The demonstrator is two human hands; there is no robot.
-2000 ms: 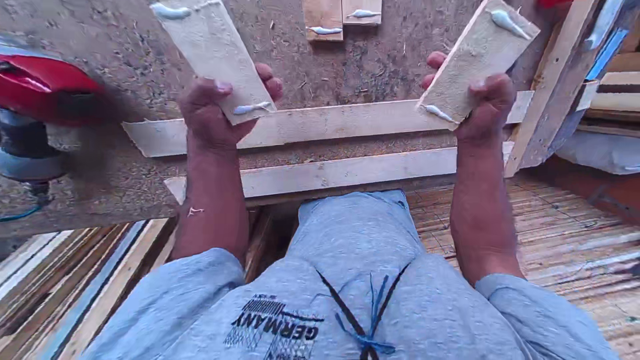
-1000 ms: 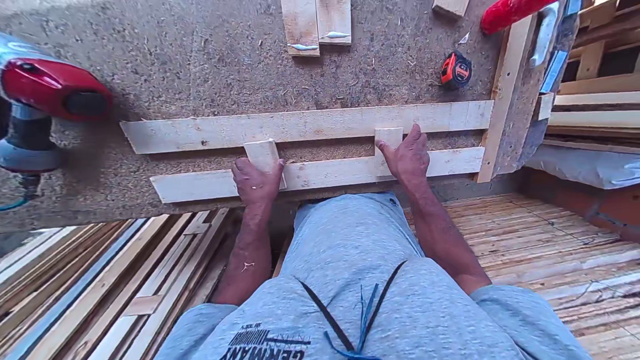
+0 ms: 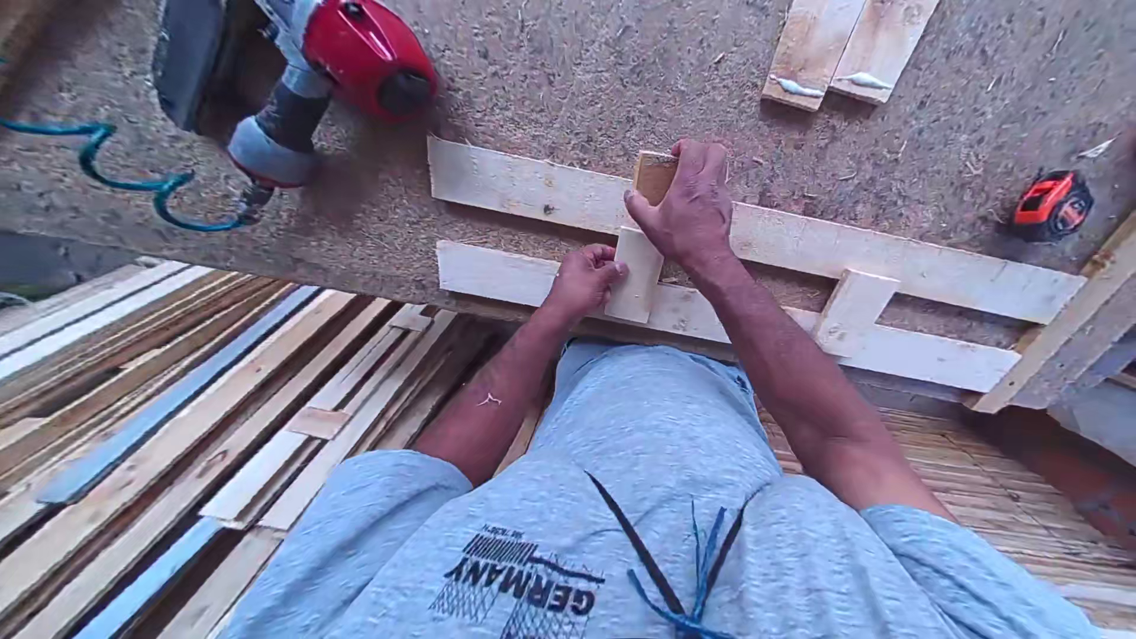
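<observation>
Two long wooden slats, the far slat (image 3: 896, 251) and the near slat (image 3: 941, 357), lie roughly parallel on the particle board bench. A short wooden block (image 3: 635, 275) bridges the gap onto the near slat, and my left hand (image 3: 587, 282) touches its left edge. My right hand (image 3: 688, 209) grips another small wooden block (image 3: 655, 176) over the far slat; the fingers partly cover it. Farther right, a second short block (image 3: 855, 312) lies across the gap and the near slat. Two short boards (image 3: 815, 44) with white glue-like blobs on their ends lie beyond.
A red and grey air nailer (image 3: 364, 58) with a coiled teal hose (image 3: 133, 185) rests at the upper left. An orange and black tape measure (image 3: 1051, 206) lies at the right, near a wooden edge rail (image 3: 1065, 311). Stacked strips (image 3: 266, 382) fill the lower left.
Both short blocks were under my hands a second ago; the right one now lies released. My right hand has moved left and holds another block. The view has shifted.
</observation>
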